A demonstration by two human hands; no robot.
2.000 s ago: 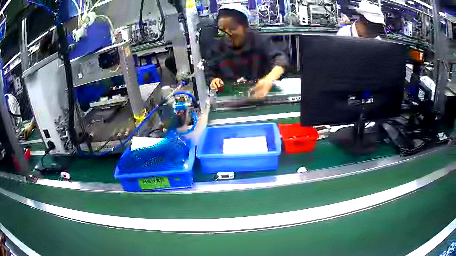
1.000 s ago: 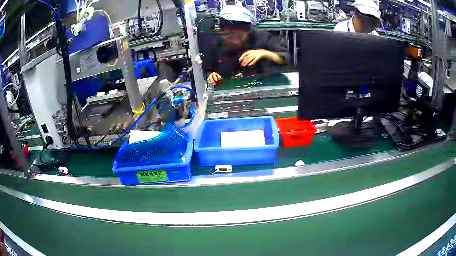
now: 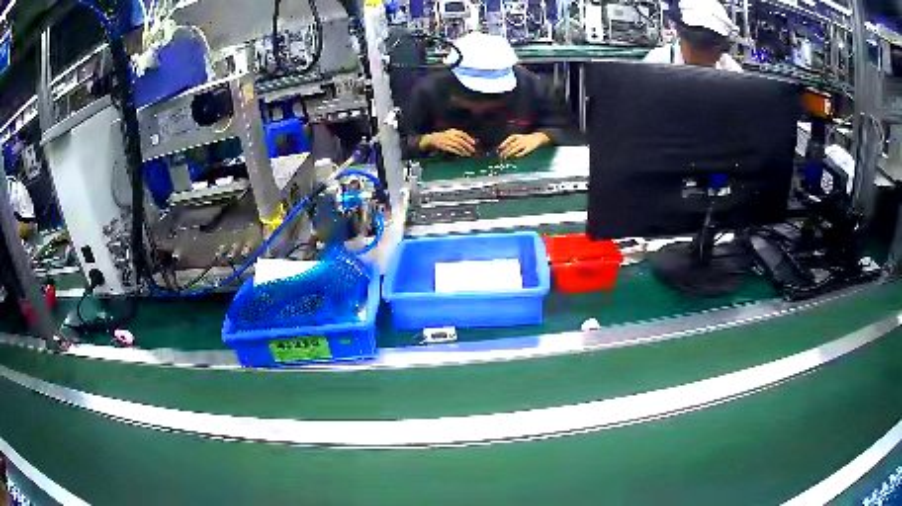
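Note:
Neither of my hands is in the picture. Nearest in front of me is the broad green conveyor belt (image 3: 475, 479), crossed by a curved white strip (image 3: 396, 429). Beyond it, a blue bin (image 3: 227, 338) with a green label holds shiny blue perforated sheets (image 3: 316, 289) and a white paper. To its right, a second blue bin (image 3: 465, 311) holds a white sheet (image 3: 479, 276). A small red bin (image 3: 586, 274) stands beside it.
A black monitor (image 3: 692, 148) stands at the right, with dark cables by its base. A person in a white cap (image 3: 485, 64) sits opposite, head bowed, both hands on the far bench. Another capped person is behind the monitor. Metal frames and blue hoses are at the left.
The person opposite has bowed their head and lowered a raised hand to the bench. The view has shifted slightly. The bins stand as before.

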